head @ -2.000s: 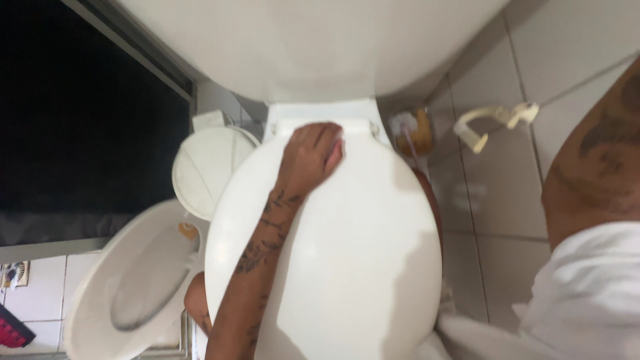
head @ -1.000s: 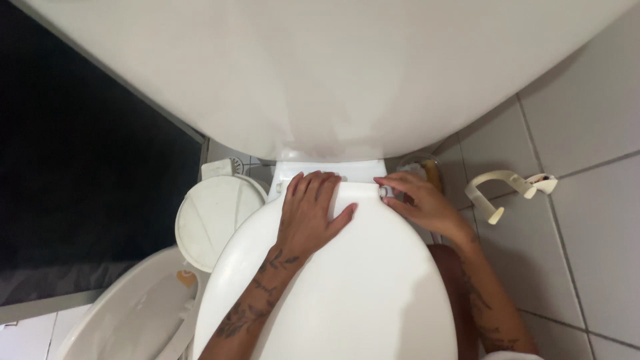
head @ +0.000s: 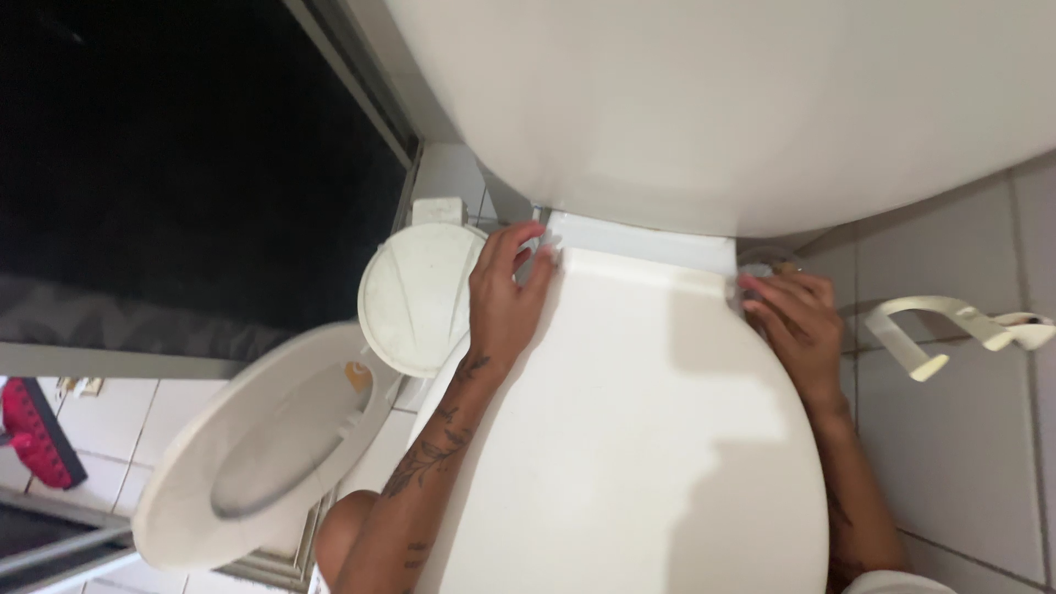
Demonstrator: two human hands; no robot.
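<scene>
A closed white toilet lid [head: 627, 429] fills the lower middle of the head view, with its hinge bar at the top. My left hand [head: 507, 285] is at the left end of the hinge bar, thumb and forefinger curled around that corner. At the right end, my right hand [head: 796, 330] has its fingertips against the hinge, partly hidden by the lid's edge. Whether either hand grips a small part there cannot be told. Behind the hinge rises the large white toilet tank [head: 701, 115].
Left of the lid stand a round white lidded bin [head: 417, 297] and an oval off-white seat or basin [head: 256, 445]. A cream paper holder [head: 940, 309] juts from the tiled wall at right. A dark panel [head: 165, 165] and a red brush head [head: 41, 433] lie left.
My left hand has moved from the middle of the hinge area to its left end. My right hand, off the lid two seconds ago, is at the right hinge.
</scene>
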